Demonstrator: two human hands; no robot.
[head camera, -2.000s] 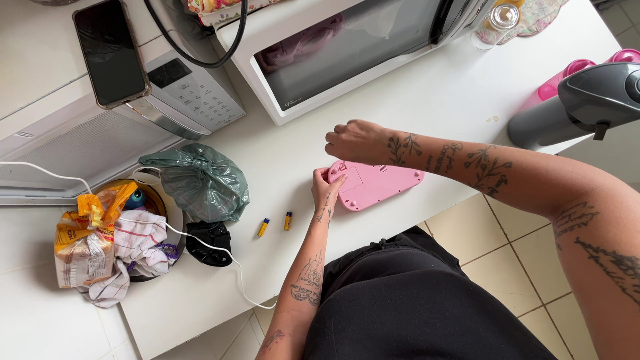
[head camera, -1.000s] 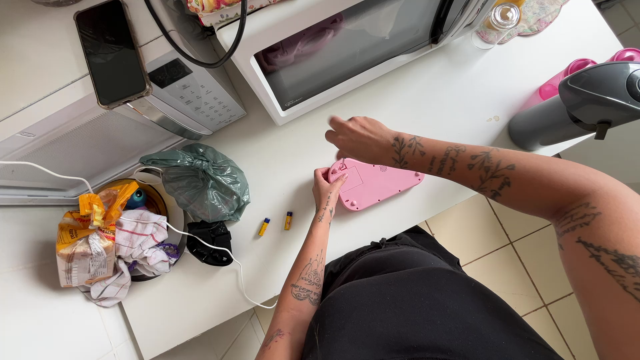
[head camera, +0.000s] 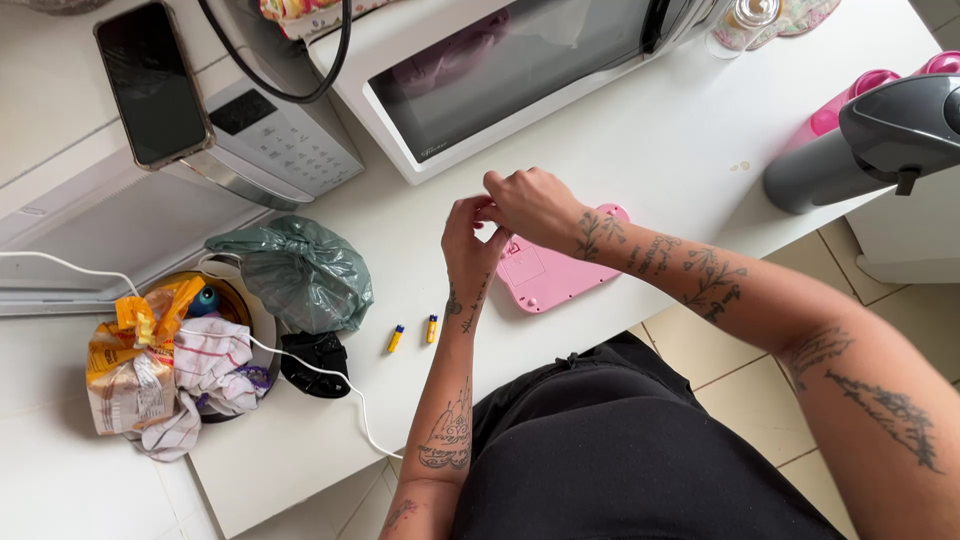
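Note:
A pink plastic device (head camera: 566, 274) lies on the white countertop, with screw holes near its edge and a battery cover at its left end. Over that end my left hand (head camera: 474, 232) and my right hand (head camera: 529, 202) meet, fingertips close together. A thin thing seems to show between the fingers and the device, but it is mostly hidden, and I cannot tell which hand holds it. Two yellow-and-blue batteries, one (head camera: 395, 339) and another (head camera: 432, 329), lie on the counter left of my left forearm.
A white microwave (head camera: 420, 161) stands behind my hands. To the left are a knotted green plastic bag (head camera: 307, 277), a black cloth-like item (head camera: 315, 365), a bread bag (head camera: 135, 375), a striped cloth (head camera: 214, 356) and a white cable (head camera: 364, 409). A grey thermos (head camera: 814, 172) stands at right.
My left hand has risen off the device's left end to meet my right hand. The batteries and the device have stayed in place.

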